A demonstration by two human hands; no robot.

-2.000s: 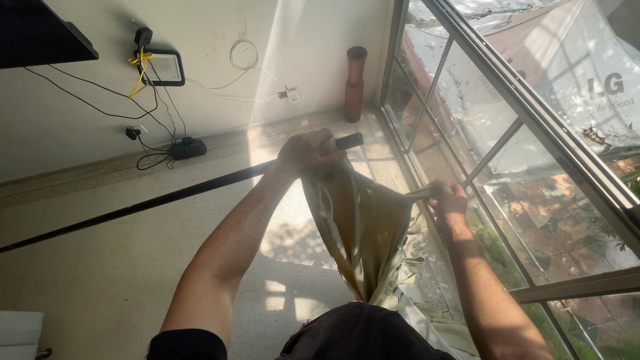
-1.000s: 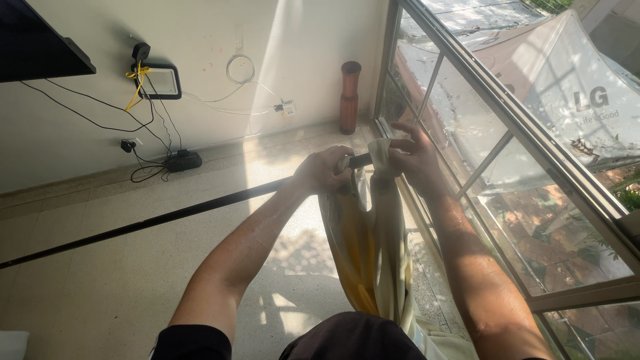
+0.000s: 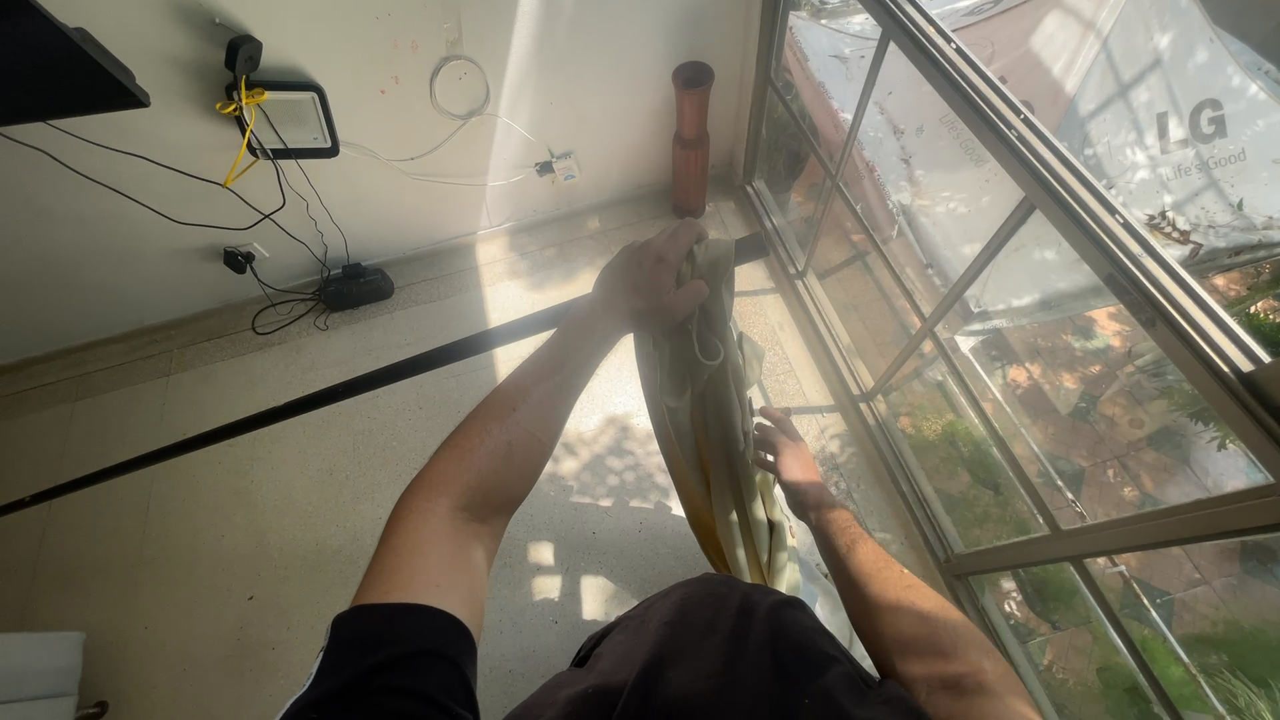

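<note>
My left hand (image 3: pixel 655 280) grips a long black curtain rod (image 3: pixel 370 383) near its far end, along with the gathered top of a pale curtain (image 3: pixel 690 400). The rod slants from the left edge up to the window side, and its end sticks out past the cloth. The curtain hangs from the rod down toward my body, with folds of cream and ochre. My right hand (image 3: pixel 788 452) is lower down, beside the right edge of the curtain, its fingers apart and slightly bent. Whether its fingertips touch the cloth is hard to tell.
A tall reddish vase (image 3: pixel 691 140) stands in the corner beyond the rod's end. Metal-framed windows (image 3: pixel 930 325) run along the right. On the left are a wall-side floodlight (image 3: pixel 290 120), hanging cables, a black power adapter (image 3: pixel 356 287) and the corner of a dark screen (image 3: pixel 60 65).
My right hand has come away from the rod's end and moved down beside the curtain. Gathered cloth now sits on the rod next to my left hand, which still holds on.
</note>
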